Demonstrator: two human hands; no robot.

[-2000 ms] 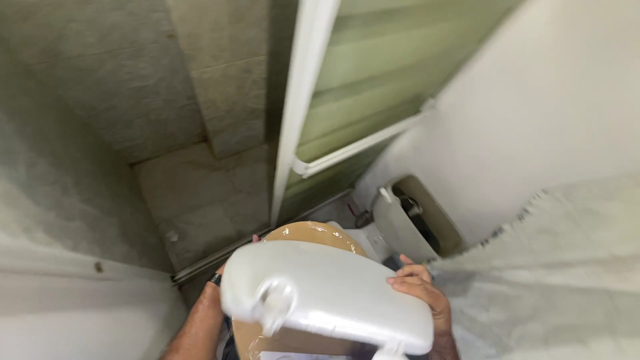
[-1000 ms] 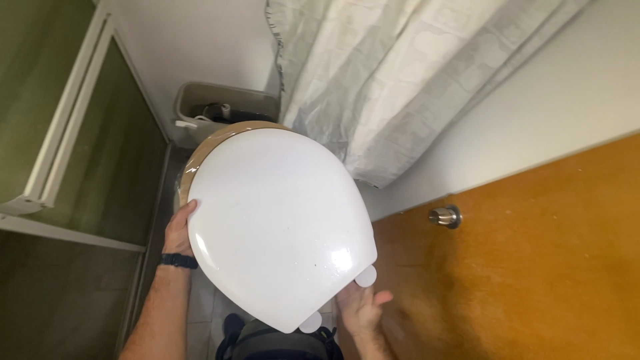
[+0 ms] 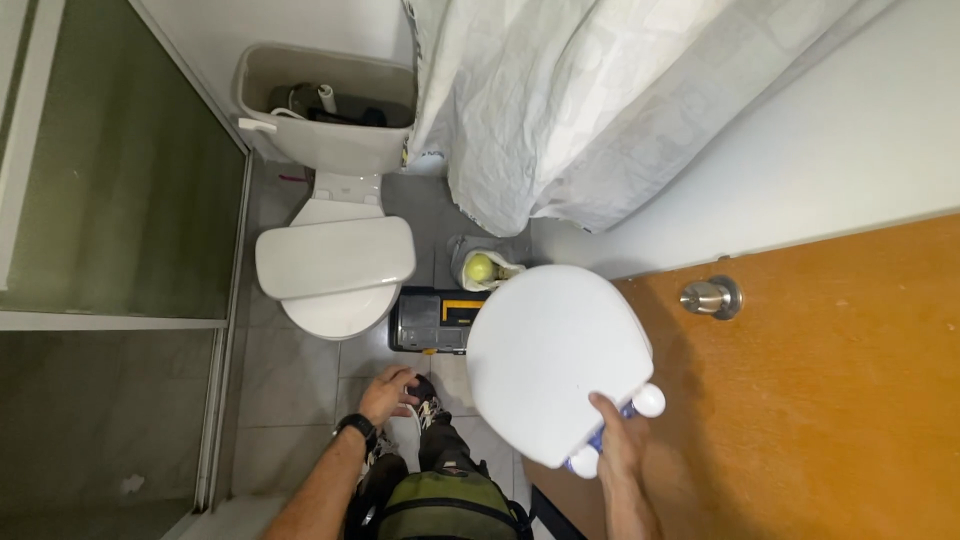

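Observation:
My right hand grips a white toilet seat with its lid at the hinge end, thumb on top, beside two round white hinge caps. The seat is held above the floor, in front of the wooden door. My left hand, with a dark watch on the wrist, is empty, fingers spread, over the floor near my shoes. Ahead of it, the white tank lid lies slantwise across the closed toilet. Behind stands the uncovered toilet tank, its inner parts showing.
A black and grey toolbox with a yellow handle sits right of the toilet, partly under the held seat. Behind it is a small lined bin. A shower door stands left, a pale curtain hangs ahead, and a wooden door with a metal knob is at right.
My left hand has let go of the white seat, which my right hand now holds farther right. The view has shifted, and the toilet, tank lid on it and toolbox now show.

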